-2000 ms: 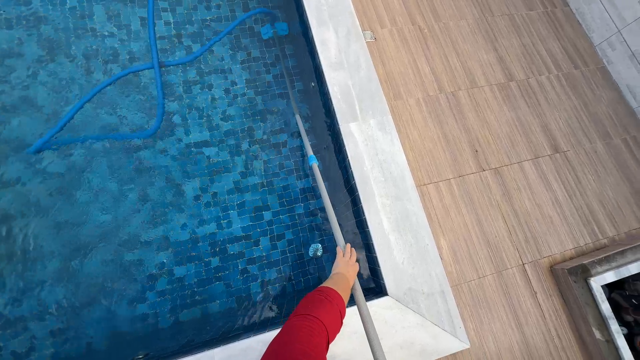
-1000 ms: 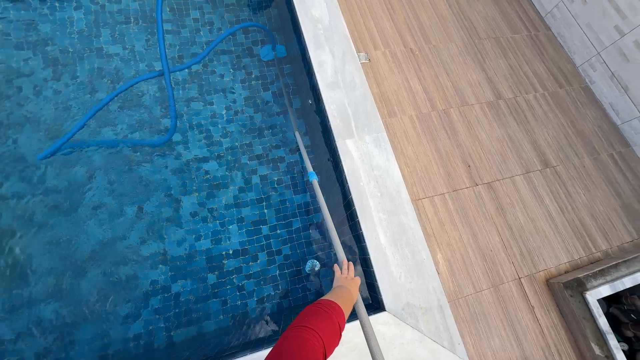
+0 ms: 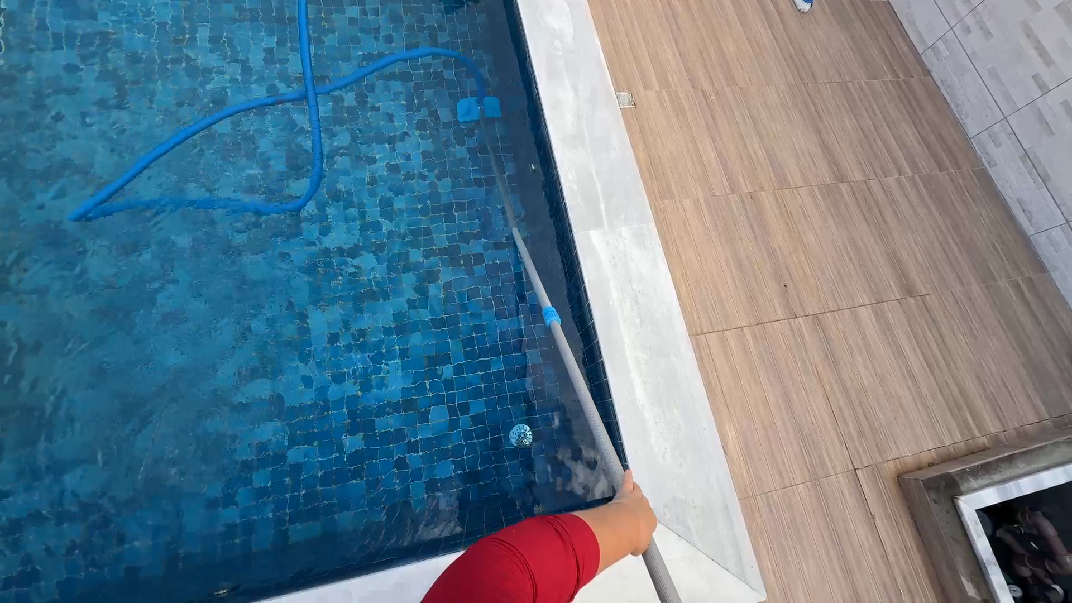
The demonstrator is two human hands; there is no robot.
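Observation:
My left hand (image 3: 634,515), in a red sleeve, is closed around a grey telescopic pole (image 3: 582,389) over the pool's near right corner. A light-blue collar (image 3: 550,316) joins two of the pole's sections. The far section slants down into the water to a blue pool vacuum head (image 3: 479,109) near the right wall. From this head a blue hose (image 3: 314,142) curves left and crosses over itself. A small round fitting (image 3: 520,435) shows in the water left of the pole. My right hand is out of view, as is the pole's rear end.
Pale stone coping (image 3: 641,293) borders the pool, with wood-look tiles (image 3: 804,251) beyond it. A small square drain cover (image 3: 625,100) lies beside the coping. At lower right, a framed opening (image 3: 971,502) holds pipes. A grey tiled wall (image 3: 1005,126) stands at upper right.
My left hand has moved from over the water towards the corner coping, and its spread fingers have closed around the pole. The pole's collar is closer to the near corner.

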